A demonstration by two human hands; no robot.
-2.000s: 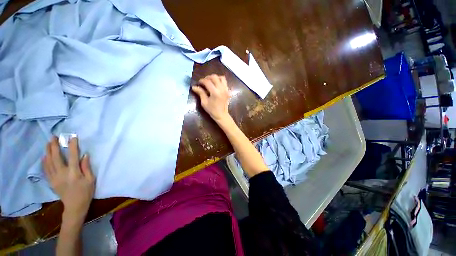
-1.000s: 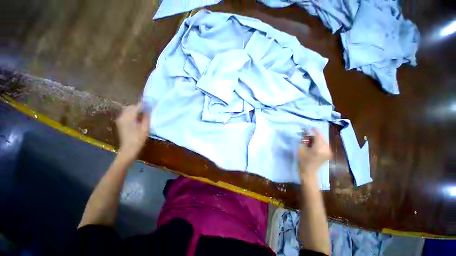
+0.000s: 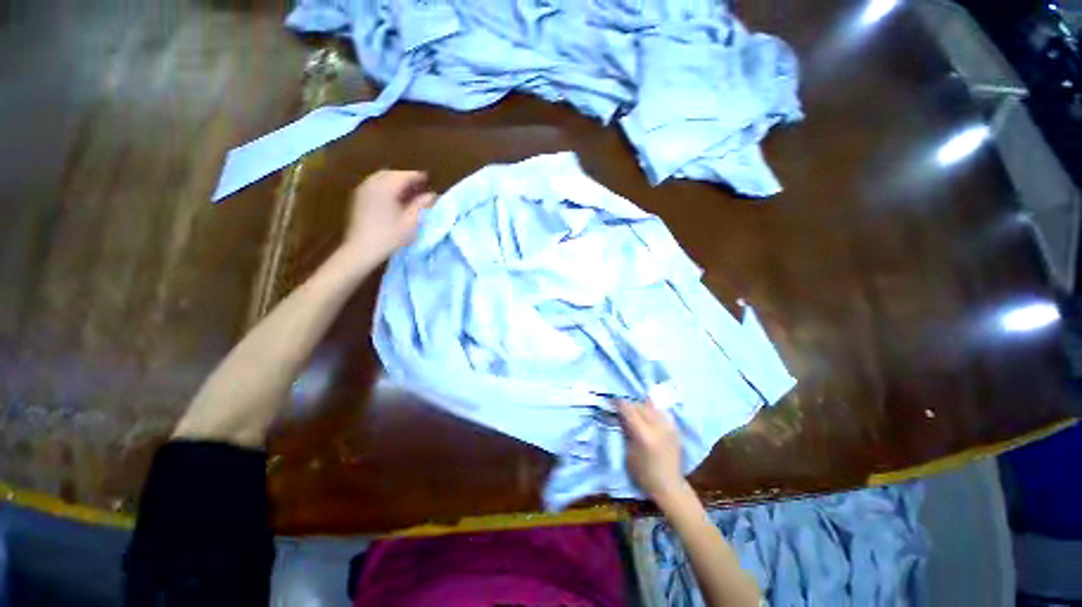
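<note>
A light-blue shirt (image 3: 534,285) lies bunched on the brown table in front of me. My left hand (image 3: 398,213) is at its upper left edge, fingers bent at the cloth; whether they pinch it is unclear. My right hand (image 3: 650,445) is at its lower front part, with the fingers closed on gathered cloth. The shirt's lower front corner hangs close to the table edge. A narrow pointed strip (image 3: 759,356) lies out at its right side. No snips can be made out.
A pile of light-blue shirts (image 3: 534,53) lies farther back, with a flat strip (image 3: 297,140) reaching left from it. The glossy table has a yellow-taped front edge (image 3: 451,525). Below it at right is a tub of light-blue shirts (image 3: 819,545). A blue container (image 3: 1047,498) stands at far right.
The shirt was spread wide and is now bunched smaller. My left hand has moved up to its upper left edge. My right hand has moved left, onto gathered cloth. The view has turned, showing more pile.
</note>
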